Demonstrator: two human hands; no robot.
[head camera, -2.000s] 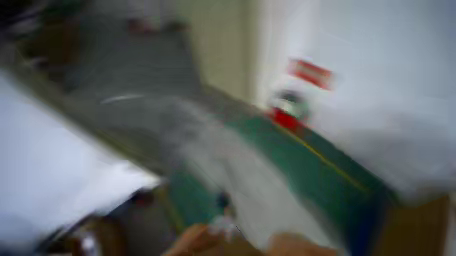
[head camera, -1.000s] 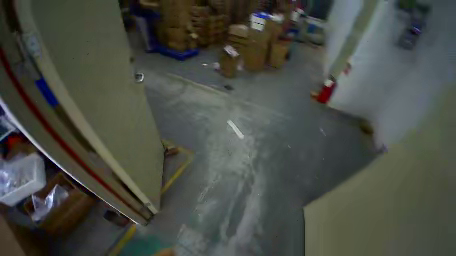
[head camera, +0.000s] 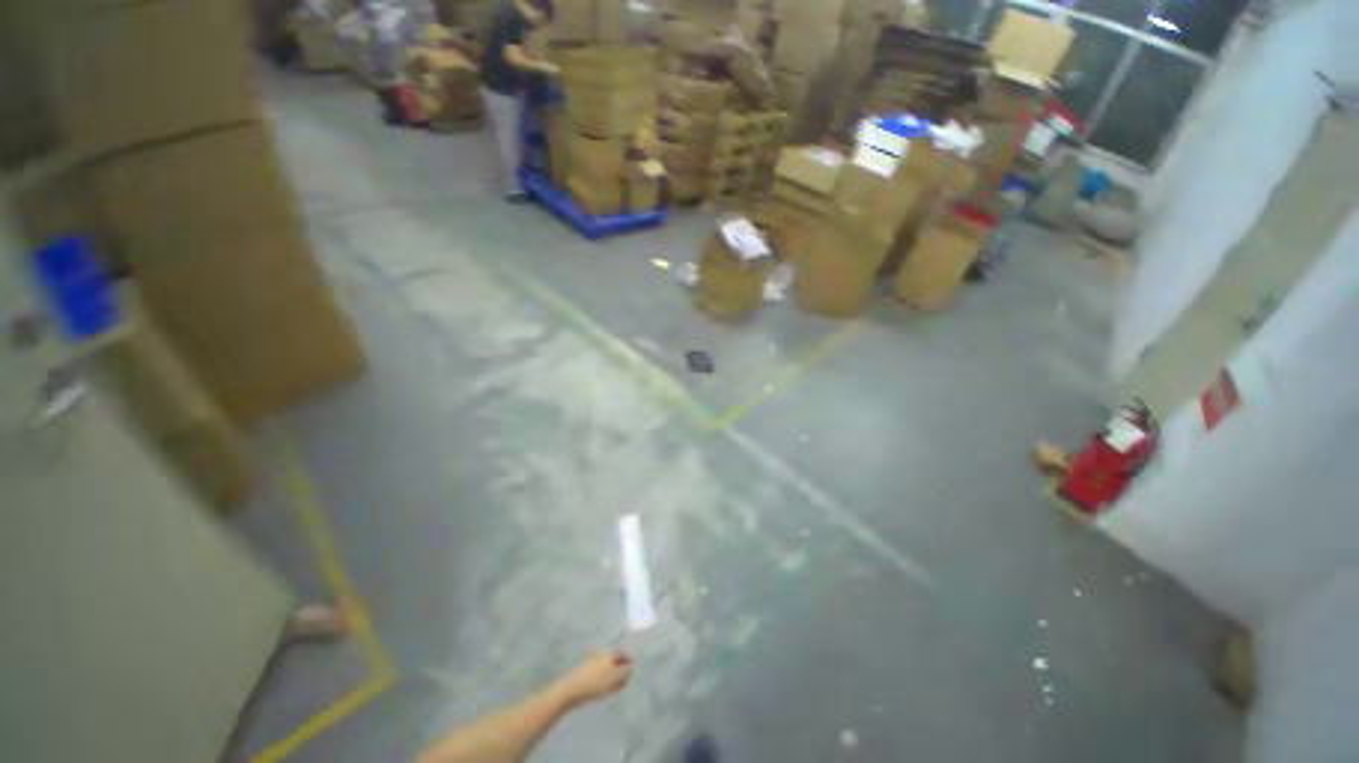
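Note:
My left hand (head camera: 601, 675) reaches in from the bottom edge, left of centre, with the bare forearm behind it. It is small and blurred; its fingers look curled, and I cannot tell whether they hold anything. A white strip (head camera: 637, 572) lies on the grey floor just beyond the hand in the picture. My right hand is not in view. A dark blurred shape (head camera: 698, 748) shows at the bottom edge, possibly a shoe.
Tall brown cartons (head camera: 246, 254) and an open door (head camera: 112, 552) stand at the left. Open cartons (head camera: 847, 246) stand ahead. A person (head camera: 511, 90) stands beside a blue pallet (head camera: 593, 216) with cartons. A red object (head camera: 1110, 459) sits by the right wall. Yellow lines mark the floor.
The view has moved from a green floor, through a doorway, into the carton area. The cartons and person appear nearer. My left hand shows more; the second hand seen earlier is out of view.

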